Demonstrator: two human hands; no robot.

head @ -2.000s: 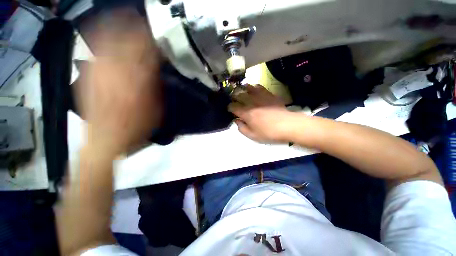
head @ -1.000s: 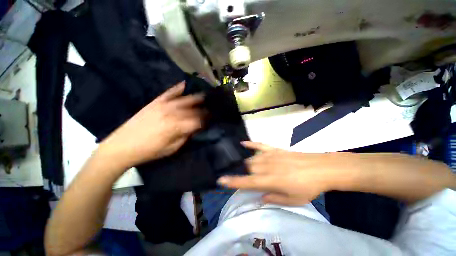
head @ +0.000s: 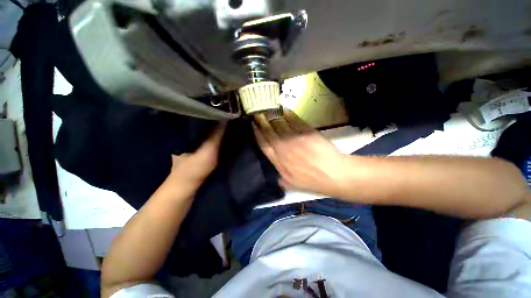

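Note:
A black garment piece (head: 110,145) lies on the white table under the sewing machine head (head: 361,29) and hangs over the front edge. My left hand (head: 201,160) lies on the cloth left of the needle area, its fingertips hidden under the machine head. My right hand (head: 297,151) presses on the cloth's right edge below the ribbed cream tension dial (head: 260,98), its fingertips partly hidden by the dial. The needle and presser foot are hidden. A narrow dark strip (head: 402,138) lies right of my right hand, partly behind the forearm.
A long black piece (head: 38,116) lies at the far left. Black cloth (head: 387,96) with a round mark and red lights is under the machine arm. A white label (head: 505,106) lies at the right. A grey machine part (head: 8,145) stands at the left edge.
The machine head looks larger and nearer. Both hands have moved up toward the needle area, and the cloth's right edge has moved under the machine head with them.

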